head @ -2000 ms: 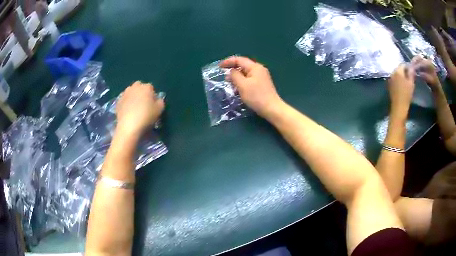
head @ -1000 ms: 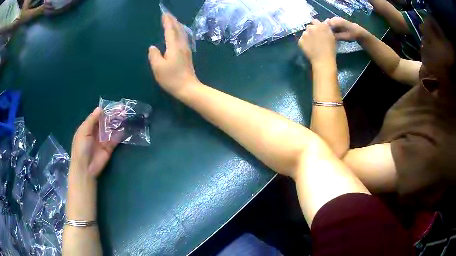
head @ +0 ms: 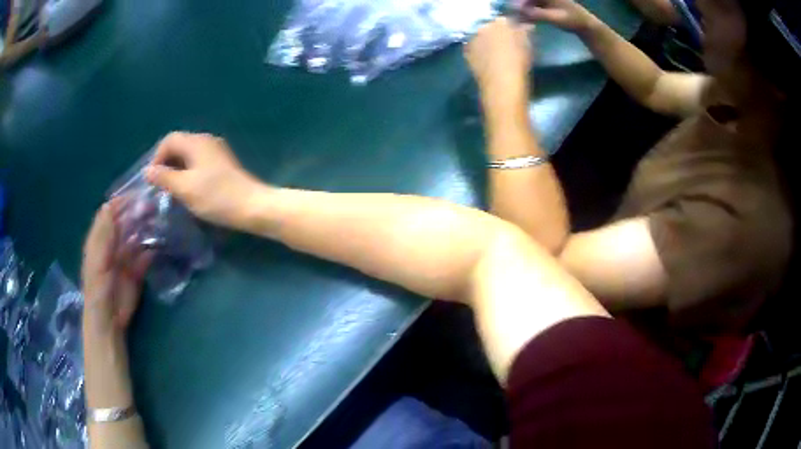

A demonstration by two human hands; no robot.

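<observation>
A clear zip-lock bag (head: 167, 241) with dark contents is held just above the green tabletop at the left, slightly blurred. My left hand (head: 114, 254) supports its left side with the fingers behind or under it. My right hand (head: 198, 175) pinches its upper edge between thumb and fingers. Whether the seal is closed cannot be told.
A heap of clear bags (head: 44, 351) lies at the left edge. A whiter bag pile (head: 378, 35) lies at the top. A neighbouring person's hands (head: 501, 53) work beside it. The green table's (head: 290, 351) curved edge runs at lower centre.
The view has shifted right. My right hand has let go of the bag at the pile and come back to the left, now gripping the bag in my left hand.
</observation>
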